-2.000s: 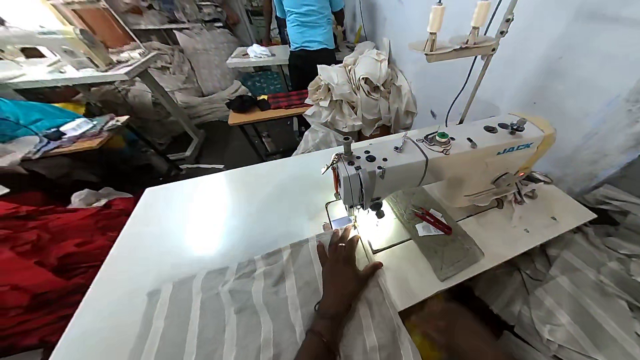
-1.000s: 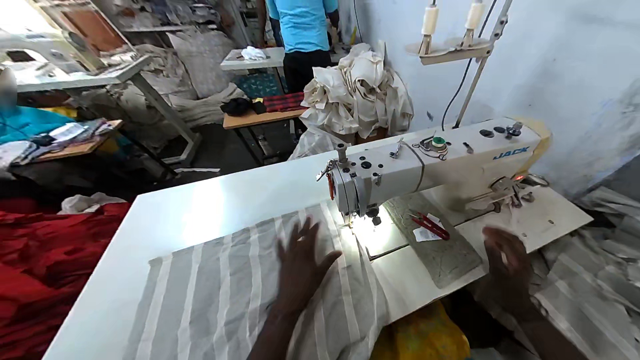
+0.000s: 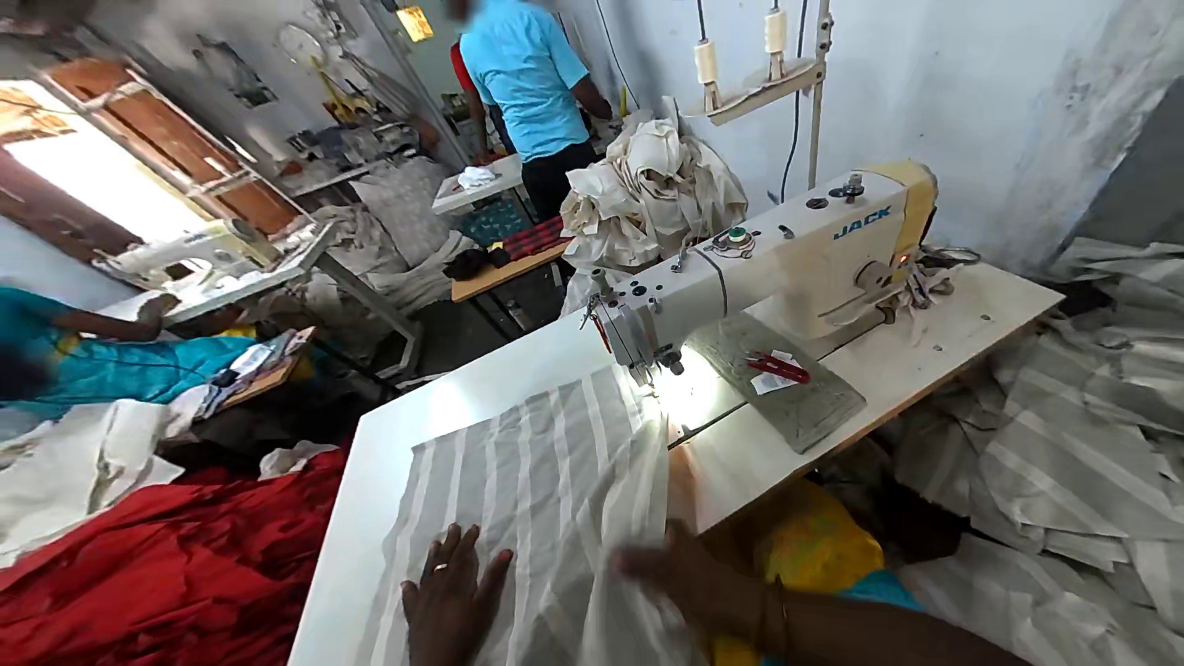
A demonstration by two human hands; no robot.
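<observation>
Grey fabric with white stripes (image 3: 527, 481) lies over the white sewing table (image 3: 388, 435), its upper right corner at the needle of a Jack sewing machine (image 3: 768, 259), whose lamp lights the spot. My left hand (image 3: 453, 592), with a ring, rests flat on the cloth at the lower left, fingers apart. My right hand (image 3: 675, 573) is blurred at the fabric's lower right edge; whether it pinches the cloth does not show. Red thread snips (image 3: 779, 366) lie with a white label on a grey pad (image 3: 805, 407) right of the needle.
Red cloth (image 3: 166, 546) is heaped left of the table, striped grey cloth (image 3: 1082, 444) on the right. Behind the machine stand a pile of cream fabric (image 3: 647, 185) and a thread stand (image 3: 768, 91). A person in a blue shirt (image 3: 527, 74) stands beyond; another sits at the left.
My left hand has moved down and left over the cloth, away from the needle. My right hand has come from right of the pad to the fabric's edge. The view has swung left.
</observation>
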